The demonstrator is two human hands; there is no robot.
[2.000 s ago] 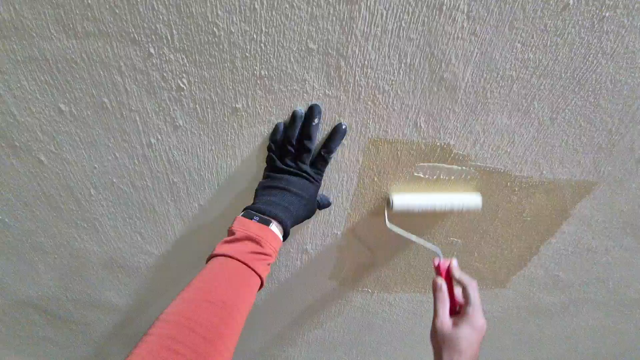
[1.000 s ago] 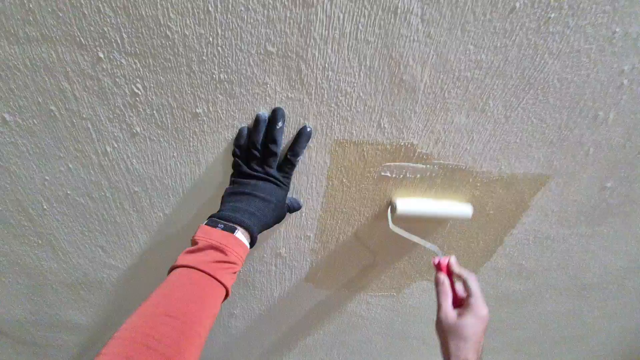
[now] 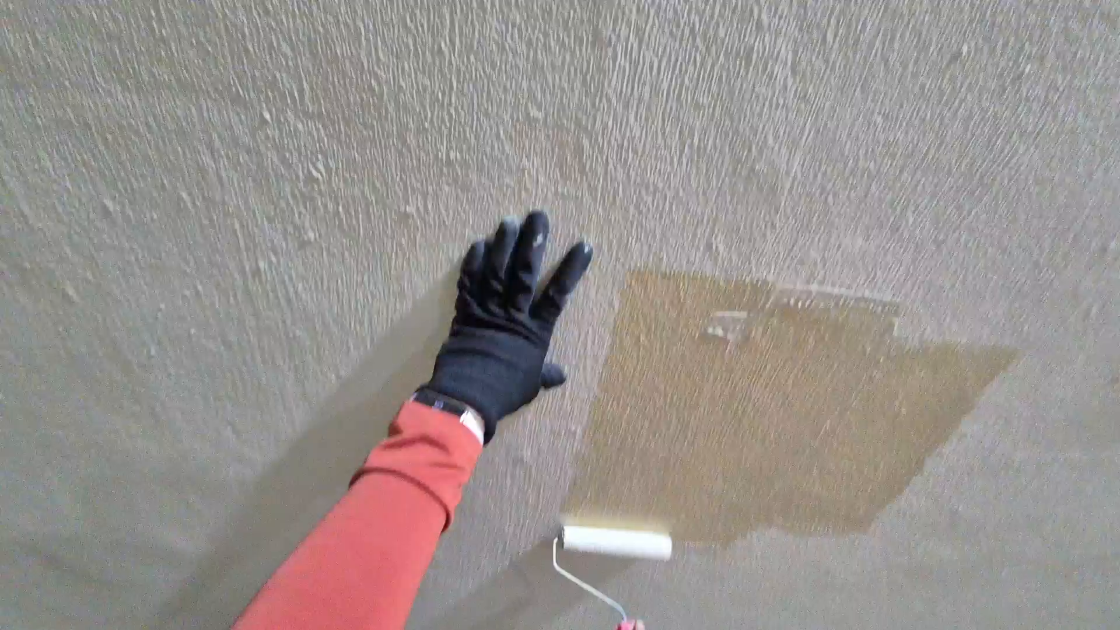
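My left hand (image 3: 503, 332), in a black glove, rests with its fingers apart against the textured wall surface (image 3: 262, 219). A tan, wet-looking patch (image 3: 770, 420) lies to its right. The small white paint roller (image 3: 617, 542) is at the patch's lower left edge. Its thin wire frame (image 3: 584, 582) runs down to a red handle at the bottom edge of the view. Only a fingertip of my right hand (image 3: 638, 625) shows there, at the handle; the rest is out of view.
A whitish smear (image 3: 728, 325) and a ridged pale streak (image 3: 836, 302) mark the patch's upper part. Small bumps and raised grain cover the surrounding surface. Shadows of the arm and the roller fall on it.
The roller has moved from the middle of the patch down to its lower left edge. My right hand, in plain view before, is now almost wholly below the frame. My left hand stays against the surface.
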